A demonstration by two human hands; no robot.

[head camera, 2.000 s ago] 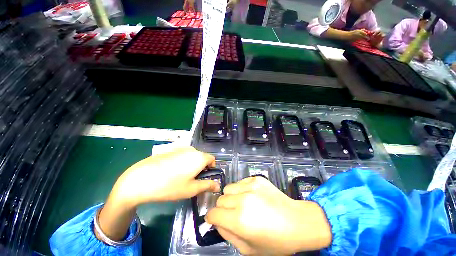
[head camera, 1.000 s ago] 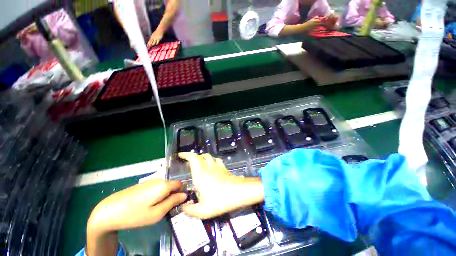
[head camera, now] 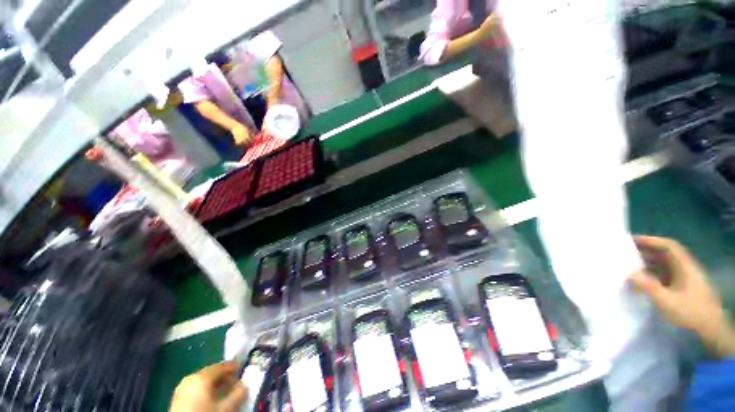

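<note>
A clear blister tray [head camera: 483, 402] holds two rows of black handsets. Near-row units, such as this handset [head camera: 516, 326], carry large white labels; far-row units [head camera: 407, 240] show greenish-silver recesses and no large label. My left hand [head camera: 211, 388] is at the lower left, fingers curled beside the leftmost near handset [head camera: 256, 376]; whether it grips it is unclear. My right hand [head camera: 681, 288] is at the right edge, its fingertips against the edge of a broad, blurred white label strip [head camera: 568, 161]; a pinch cannot be made out. Another white strip [head camera: 197, 241] slants down at left.
A dark stack of empty trays [head camera: 80, 322] stands at left. Black trays with red pieces [head camera: 286, 170] and a round white dial [head camera: 281, 121] are across the line. More filled trays [head camera: 699, 129] lie at right. People in pink smocks are opposite. A pale rail crosses the upper left.
My right hand has moved from the tray's left side to the strip at right. My left hand is lower and further back. The view has turned and tilted, and the labelled near row is now uncovered.
</note>
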